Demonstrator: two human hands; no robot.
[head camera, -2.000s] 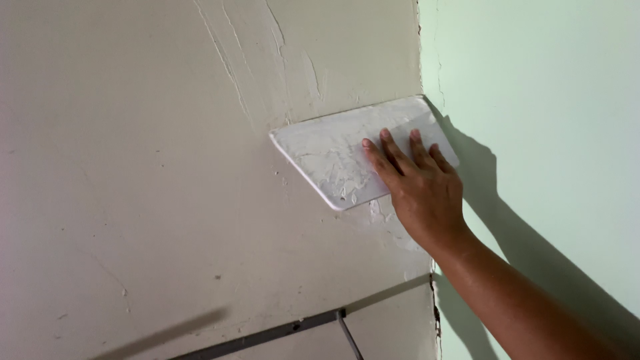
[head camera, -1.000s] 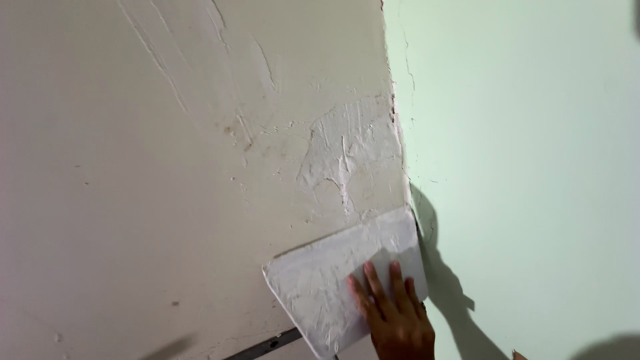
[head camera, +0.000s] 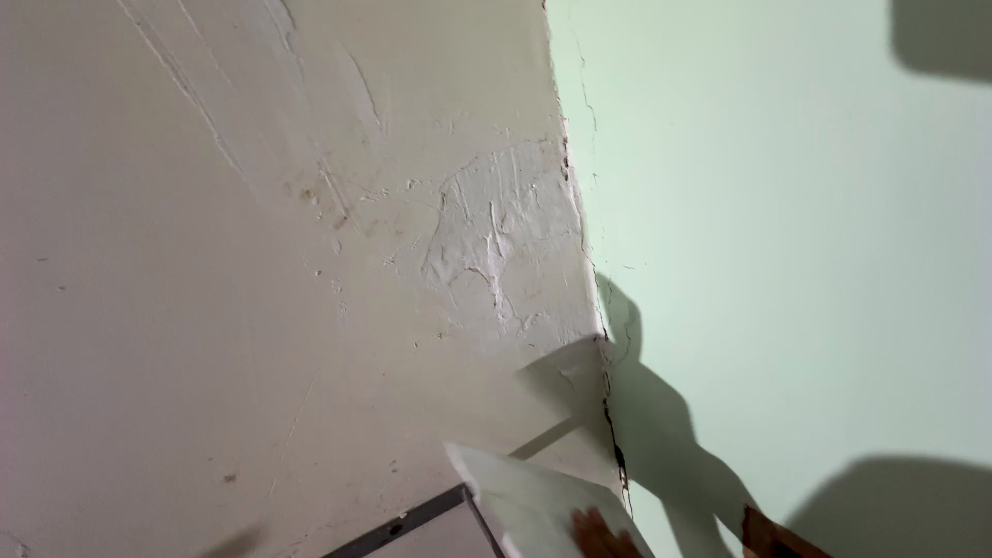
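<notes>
My right hand (head camera: 601, 535) is at the bottom edge, its fingers on the near face of a flat white board (head camera: 542, 496); the thumb and the rest of the hand are hidden or out of frame. The board is tilted, and its top corner stands near a dark metal bar. Above it, a rough patch of whitish filler (head camera: 496, 225) with ridges and flakes lies on the beige wall (head camera: 194, 349), beside the corner. My left hand is not in view.
A pale green wall (head camera: 775, 232) meets the beige one at a cracked corner joint (head camera: 616, 449). The dark metal bar (head camera: 395, 531) slants along the bottom. A brown thing (head camera: 775, 539) at lower right is too cut off to name. Shadows fall on both walls.
My right hand and the board have moved down from beside the filler patch to the bottom edge. The patch, largely covered two seconds ago, is uncovered. The board's tilt has changed.
</notes>
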